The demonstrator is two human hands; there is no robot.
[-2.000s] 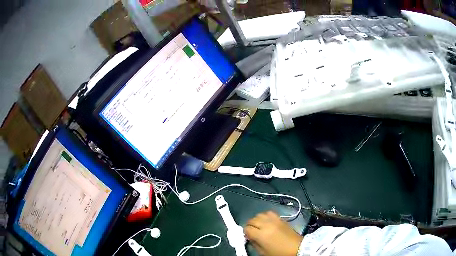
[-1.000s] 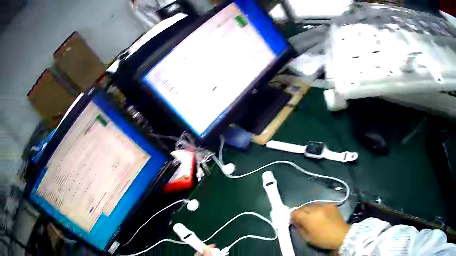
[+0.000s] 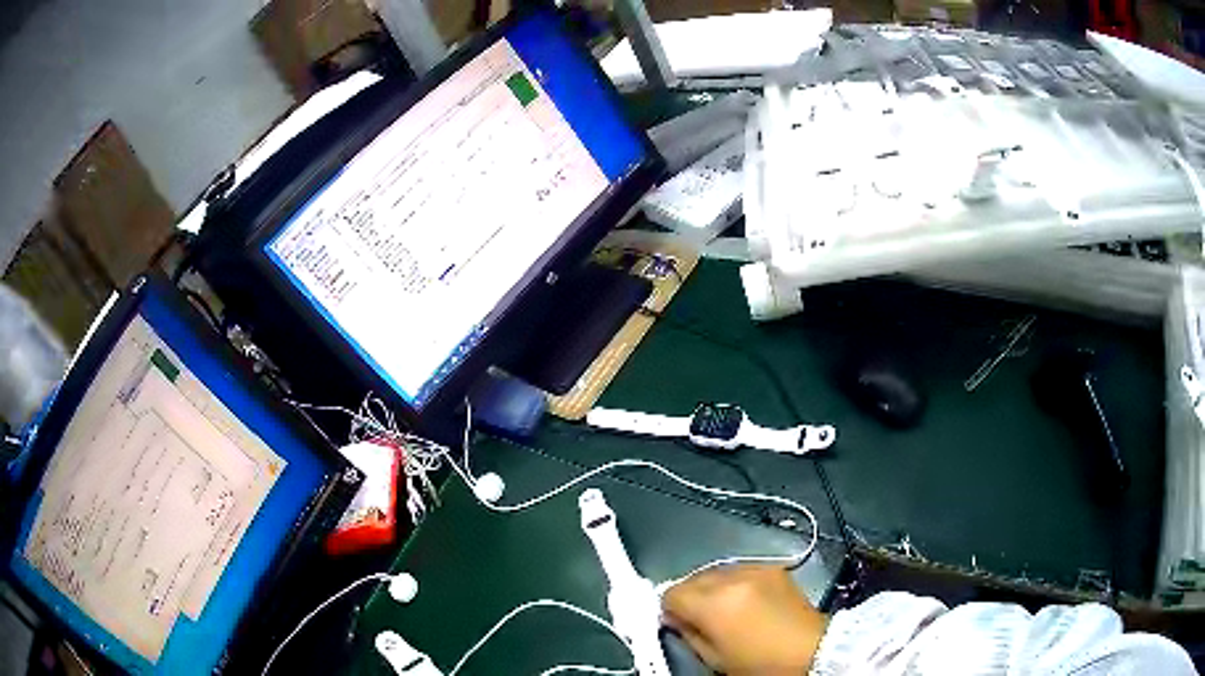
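A white-strapped smartwatch lies lengthwise near the bottom centre, cut off by the lower edge. A white cable loops round to its body. My right hand is beside the body with bent fingers. What is under the fingers is hidden, so I cannot tell its grip. Another white watch strap shows at the bottom edge, left of it. My left hand is not in view. A third white watch with a dark face lies face up below the larger monitor.
Two lit monitors stand at left. A red and white box sits among tangled cables. White cable pucks lie on the green mat. Film-covered foam trays are at back right. A black mouse and a black handled tool lie before them.
The view has swung about. My left fingertips, seen at the lower strap one second ago, are out of view. A cable reaches the centre watch, where none visibly did two seconds ago.
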